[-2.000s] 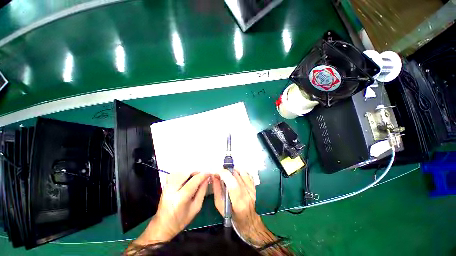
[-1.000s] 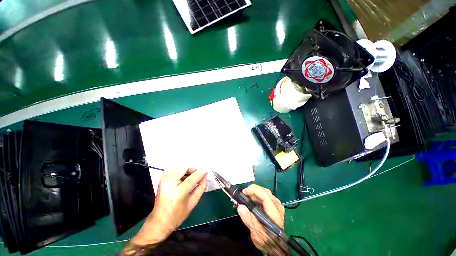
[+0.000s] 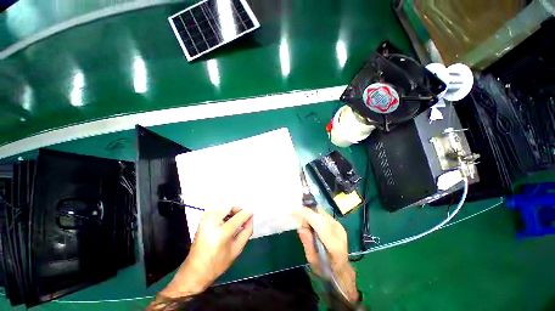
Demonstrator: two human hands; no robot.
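Note:
The white panel lies face down in front of me. A black rear housing stands upright at its left edge, and a thin black lead wire runs from it to my left hand. My left hand pinches the wire end at the panel's lower left; the fingertips hide the end. My right hand holds the soldering iron, blurred, at the panel's lower right edge, its tip pointing up and away from my left hand.
More black housings lean at left. The iron stand with yellow sponge is right of the panel. Beyond are a fan, a cream bottle, the black feeder box and its tube. A solar panel slides along the far surface.
My right hand and the iron have moved right, away from my left hand, and the iron has turned upward. The far solar panel has come into view and moved left. My left hand stays on the wire.

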